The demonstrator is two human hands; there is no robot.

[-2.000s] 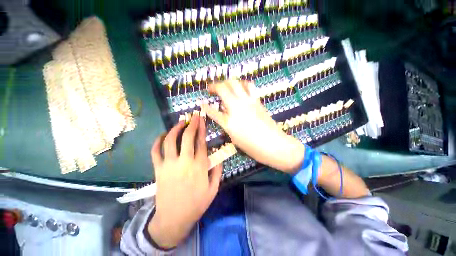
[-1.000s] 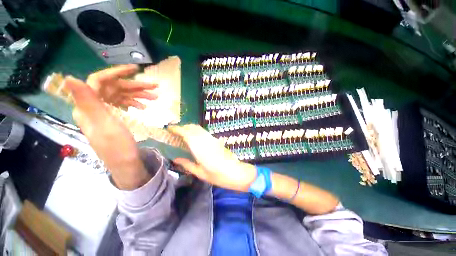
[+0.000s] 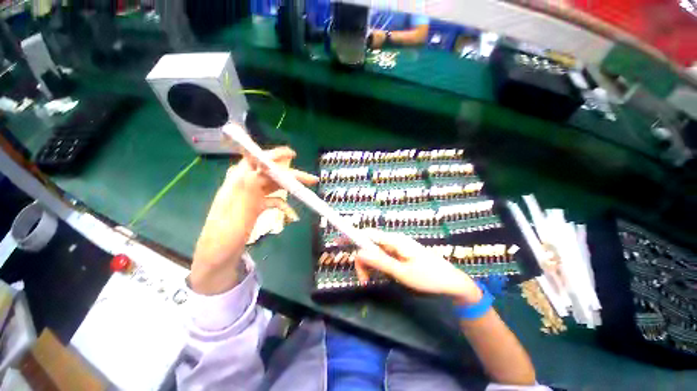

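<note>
A long, narrow pale strip [image 3: 306,196] is held slantwise in the air between both hands. My left hand [image 3: 256,187] holds its upper part, with the end sticking out above the fingers. My right hand [image 3: 409,263] pinches its lower end over the near side of the black tray [image 3: 306,294]. The tray holds rows of green circuit boards [image 3: 405,195] with white-topped upright components. A tan strip pile [image 3: 269,223] lies left of the tray, partly hidden by my left hand. A blue band [image 3: 475,304] is on my right wrist.
White spent strips [image 3: 569,267] and small tan scraps [image 3: 544,307] lie right of the tray. A second black tray [image 3: 665,286] is far right. A grey speaker-like box [image 3: 200,103] stands back left. Another person's arm [image 3: 409,34] shows across the bench.
Both hands have come up from the strip pile, and the pale strip is now stretched between them. My right hand has moved right, over the tray. The view has shifted, showing more of the bench's far side.
</note>
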